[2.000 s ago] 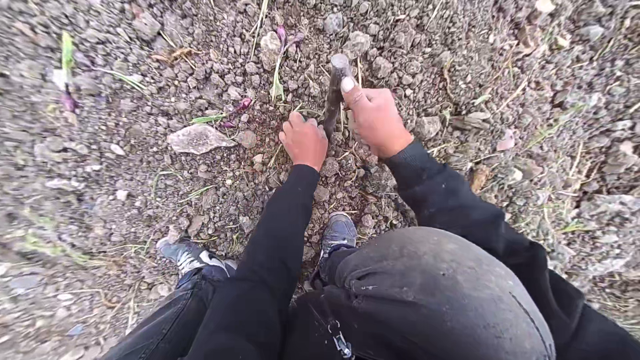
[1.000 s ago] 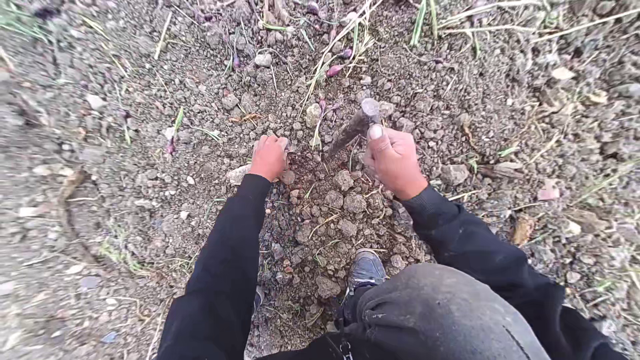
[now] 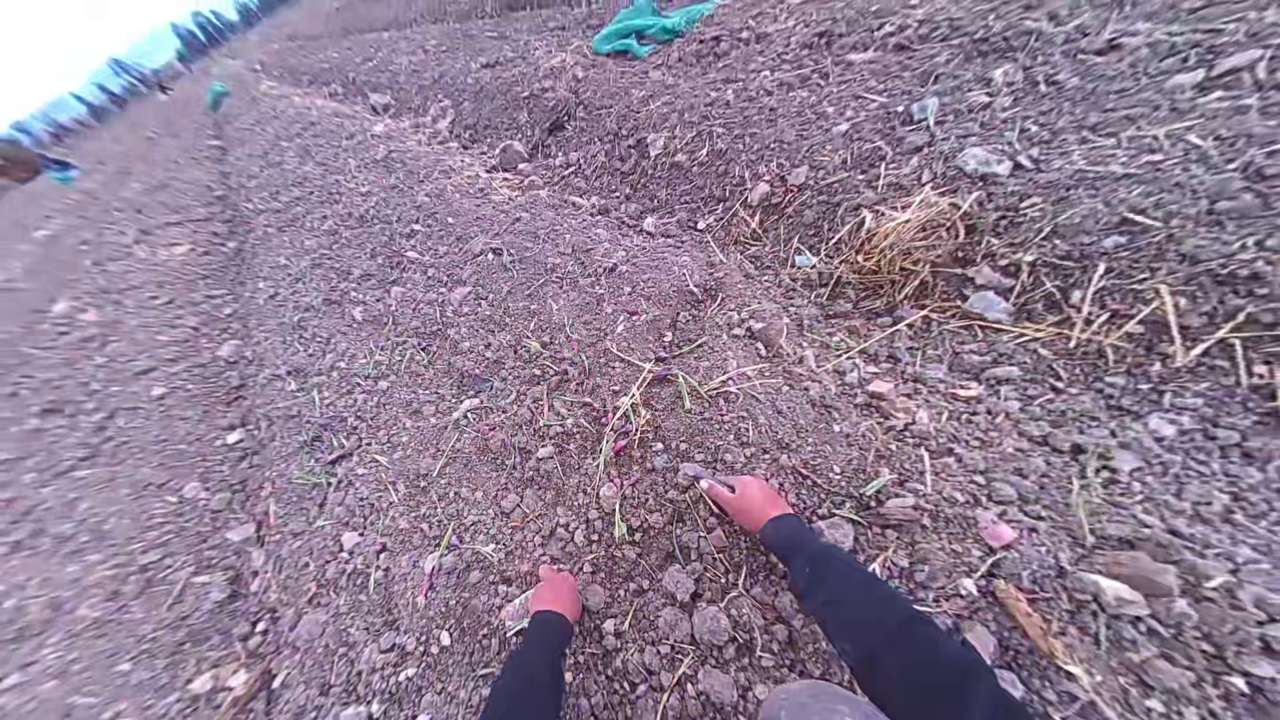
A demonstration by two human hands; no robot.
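My right hand (image 3: pixel 748 502) grips a short dark tool handle (image 3: pixel 694 473) with a pale worn end; the rest of the tool is hidden beneath the hand. Lower and to the left, my left hand (image 3: pixel 556 592) rests on the soil beside a flat pale stone (image 3: pixel 518 608), its fingertips mostly hidden, so whether it holds anything does not show. Ahead of both hands, small purple onion bulbs (image 3: pixel 622 446) with thin green and straw-coloured leaves lie scattered on the stony ground.
Cloddy, stony soil (image 3: pixel 350 300) surrounds my hands. A heap of dry straw (image 3: pixel 905 245) lies to the right, with stones near it. Green netting or cloth (image 3: pixel 650 25) lies farther off. At the far left edge is a blurred shape, perhaps a person. My knee (image 3: pixel 815 700) shows at the bottom.
The view has tilted up toward the field. My left hand has moved left, away from my right hand, since the earliest frame. My right hand still grips the handle.
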